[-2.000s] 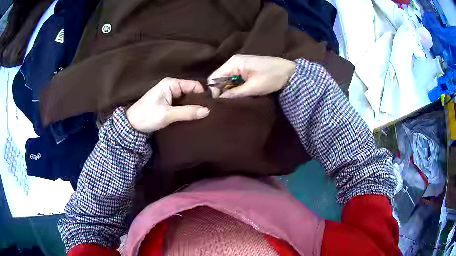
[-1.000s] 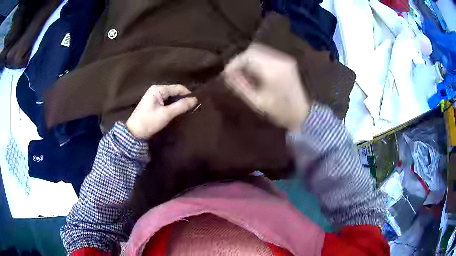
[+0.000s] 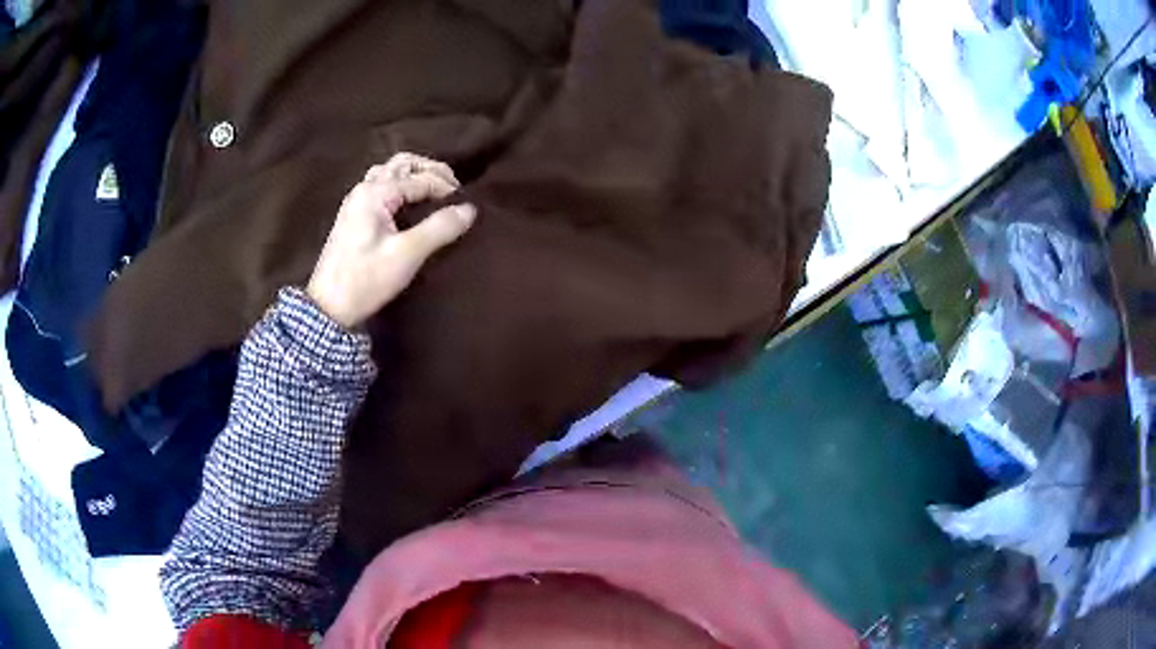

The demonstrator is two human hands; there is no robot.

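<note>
A large brown garment [image 3: 571, 254] fills the middle, lying over the table and down towards the pink apron. A small round silver-toned button [image 3: 222, 134] sits on the brown cloth at the upper left. My left hand [image 3: 387, 235] is on the garment left of centre, thumb and bent fingers pinching a fold of the brown cloth. Whether a needle or small button is between the fingertips cannot be told. My right hand is out of the picture.
Navy garments [image 3: 76, 285] with a white emblem lie under the brown one at left. White cloth [image 3: 887, 89] lies at the upper right, a blue plastic bag [image 3: 1059, 51] beyond it. Clear plastic bags [image 3: 1052, 279] are beside the table, over the green floor [image 3: 811, 444].
My right hand, which held snips two seconds ago, has left the picture. The view has turned to the right, showing more floor. My left hand still pinches the cloth.
</note>
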